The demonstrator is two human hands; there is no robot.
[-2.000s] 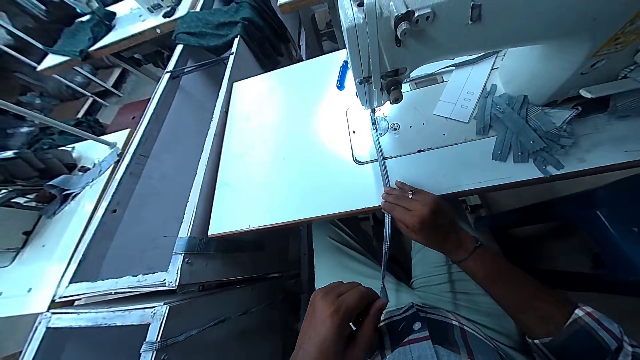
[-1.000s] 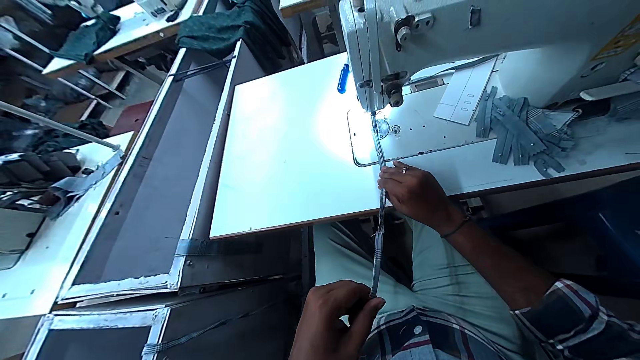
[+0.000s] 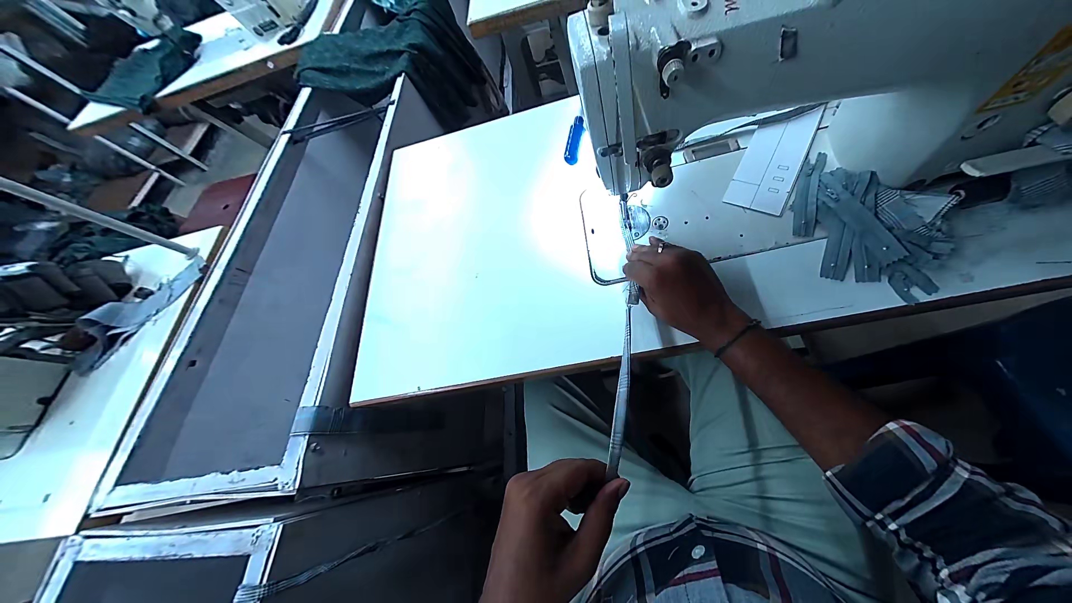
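Note:
A narrow grey fabric strip [image 3: 621,385] runs from under the needle of a white sewing machine [image 3: 754,75] down past the table edge. My left hand [image 3: 557,523] pinches its lower end between thumb and fingers, above my lap. My right hand [image 3: 678,285], with a ring on one finger, holds the strip near its upper part, just in front of the metal needle plate [image 3: 699,205]. Between the two hands the strip hangs fairly straight. The exact point under the presser foot is too small to make out.
Cut grey fabric pieces [image 3: 863,226] lie heaped right of the needle, beside a white marked card [image 3: 775,163]. A blue tool [image 3: 574,140] lies left of the machine head. Left of the white tabletop [image 3: 461,276] stands a grey trough [image 3: 276,293] with dark green cloth [image 3: 368,63] at its far end.
My right hand has moved up along the tabletop, closer to the needle, with the strip. My left hand still holds the lower end and has moved little.

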